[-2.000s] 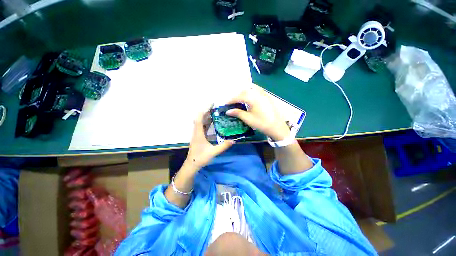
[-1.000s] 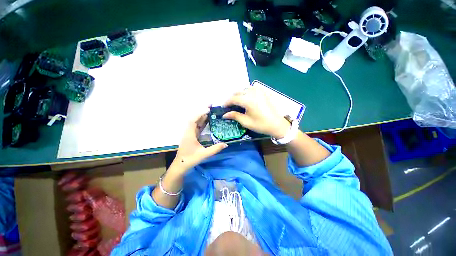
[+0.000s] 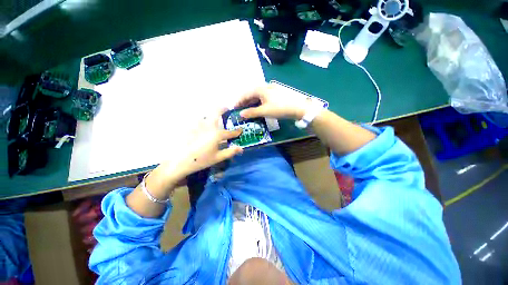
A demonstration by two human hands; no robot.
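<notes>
A green circuit board (image 3: 252, 135) with a black part along its far side lies at the near edge of the white sheet (image 3: 167, 100). My right hand (image 3: 273, 103) holds its far side with the thumb and fingers. My left hand (image 3: 203, 142) reaches in from the left, its fingertips on the board's top. Whether the board sits inside a black housing is hard to tell. A flat white rectangle, perhaps a smartphone (image 3: 301, 96), lies partly under my right hand.
Loose green boards (image 3: 127, 54) lie on the sheet's far left, with black housings (image 3: 27, 158) beside them. More housings (image 3: 277, 44), a white pad (image 3: 320, 48), a handheld fan (image 3: 365, 39) with a cord and a plastic bag (image 3: 465, 64) lie right. Cartons (image 3: 50, 234) stand below.
My left hand has moved from beside the board to its top, fingers now touching it. My right hand stays at the far side. The whole view has shifted and turned slightly.
</notes>
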